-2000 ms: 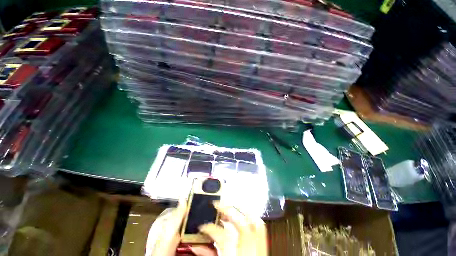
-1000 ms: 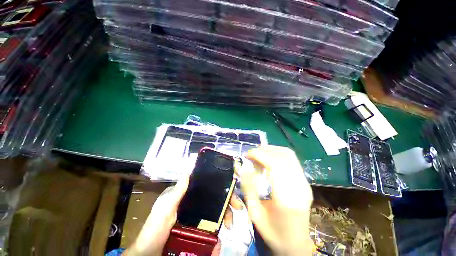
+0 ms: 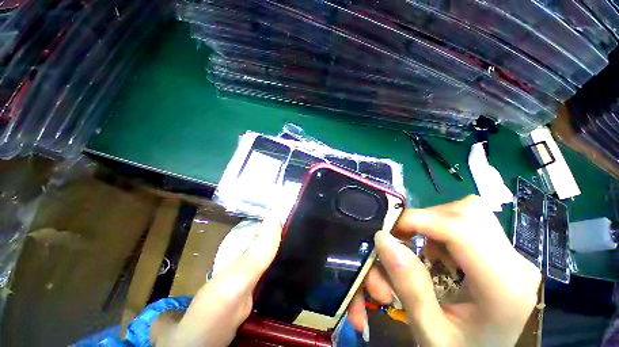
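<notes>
A red flip phone (image 3: 315, 251) is open in front of me, its black screen half tilted and facing me, with a cream strip along its right and lower edges. My left hand (image 3: 234, 284) holds its left side. My right hand (image 3: 461, 271) has thumb and forefinger pinched at the phone's upper right edge; whether they grip a film or strip there cannot be told. Fingertips also show behind the phone's lower right. The lens tray (image 3: 237, 183) with black-framed lenses lies behind the phone, partly hidden by it.
Stacked clear trays (image 3: 380, 68) stand at the back, more at the left (image 3: 61, 74). Tweezers (image 3: 425, 162), a white strip (image 3: 487, 177), a white block (image 3: 558, 162), two dark panels (image 3: 529, 220) and a whitish bottle (image 3: 592, 234) lie right. A scrap carton (image 3: 441, 278) is below.
The phone has come closer and turned more to the right. My right hand has moved onto its upper right edge. The view has shifted, and an orange-yellow handle now shows below.
</notes>
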